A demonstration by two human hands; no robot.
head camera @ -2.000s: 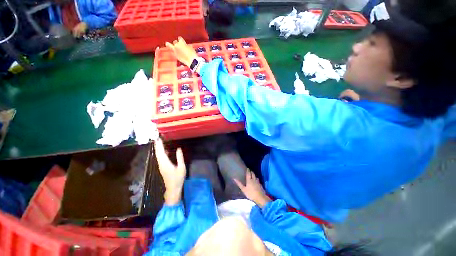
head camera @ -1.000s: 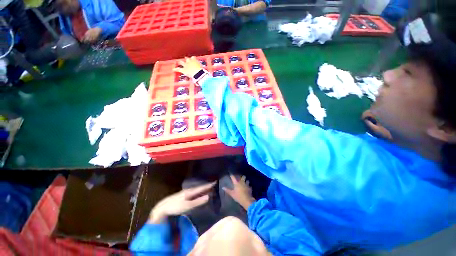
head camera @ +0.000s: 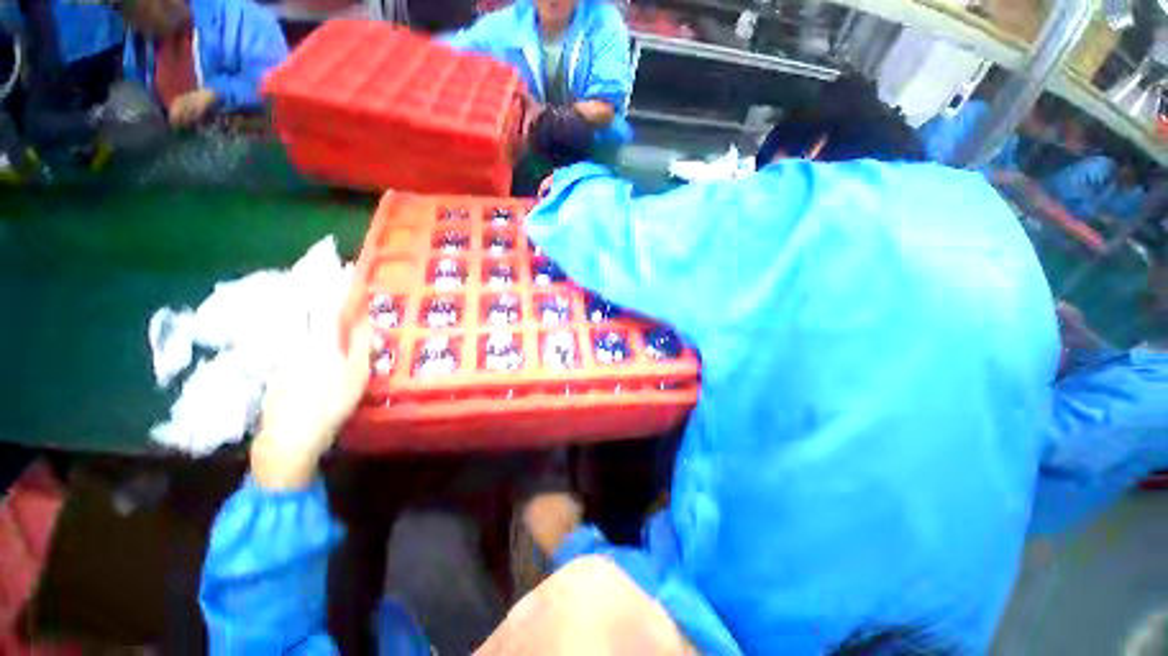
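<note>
An orange-red compartment tray (head camera: 474,378) lies on a stack on the bench, with round shiny silver-and-dark parts in most pockets; several pockets at its far left are empty. My left hand (head camera: 308,404) is at the tray's near left corner, its fingers on the left rim. My right hand (head camera: 552,519) is small and blurred below the bench edge, over my lap; I cannot tell whether it holds anything. A person in a blue smock (head camera: 871,372) leans over the tray from the right, and their sleeve hides its right part.
White crumpled wipes (head camera: 237,346) lie left of the tray beside my left hand. Another orange-red tray stack (head camera: 391,109) stands behind. A dark open box (head camera: 128,551) is under the bench at left. A person in blue (head camera: 596,58) sits across the bench.
My left hand has moved from above my lap up to the tray's left corner. The neighbour has leaned in much further over the tray, and their hand has moved right across it.
</note>
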